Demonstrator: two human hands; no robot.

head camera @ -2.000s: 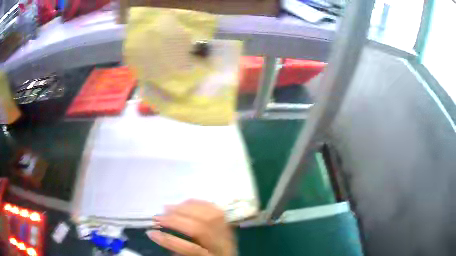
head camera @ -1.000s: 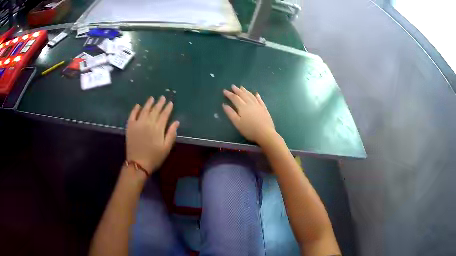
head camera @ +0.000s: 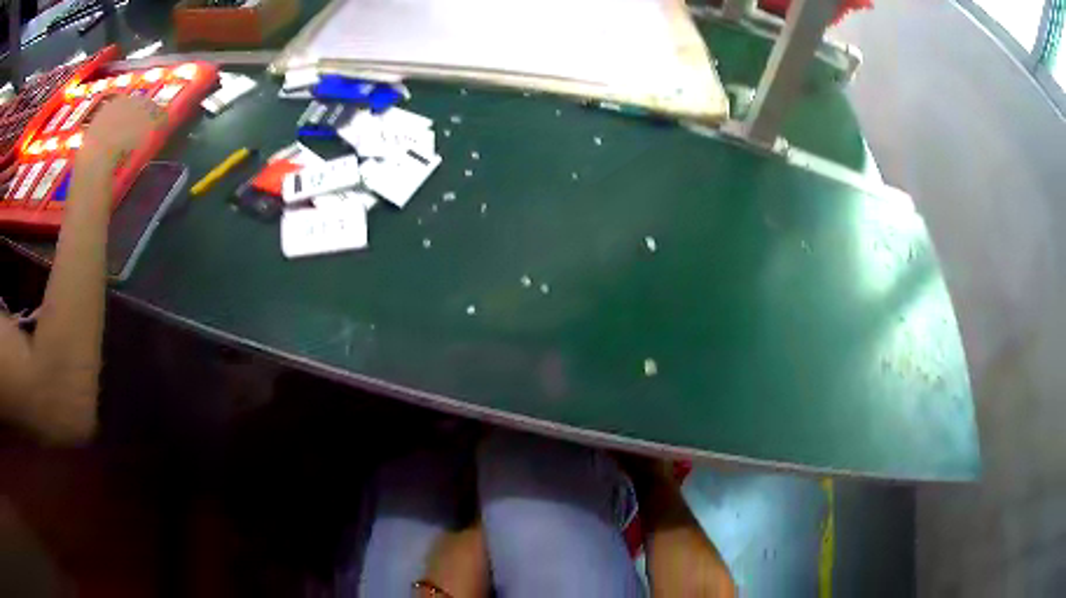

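My left hand [head camera: 459, 563] is low in the frame at my lap, below the bench edge, with a bracelet at its wrist; its fingers are hidden. My right forearm [head camera: 690, 551] is beside my other thigh; the hand itself does not show. On the green bench lies a pile of white and blue flat batteries [head camera: 324, 228], with a yellow and black pen [head camera: 220, 172] to its left. A dark smartphone [head camera: 146, 216] lies by the bench's left edge.
Another person's hand [head camera: 123, 123] is over a red tray of phones [head camera: 175, 88] at the left. A large white board [head camera: 503, 41] lies at the far side. A metal post [head camera: 795, 70] stands beside it. Small white bits [head camera: 651, 244] are scattered on the bench.
Both my hands have left the bench top and dropped to my lap. The view has shifted left, and another person's arm now reaches over the red tray.
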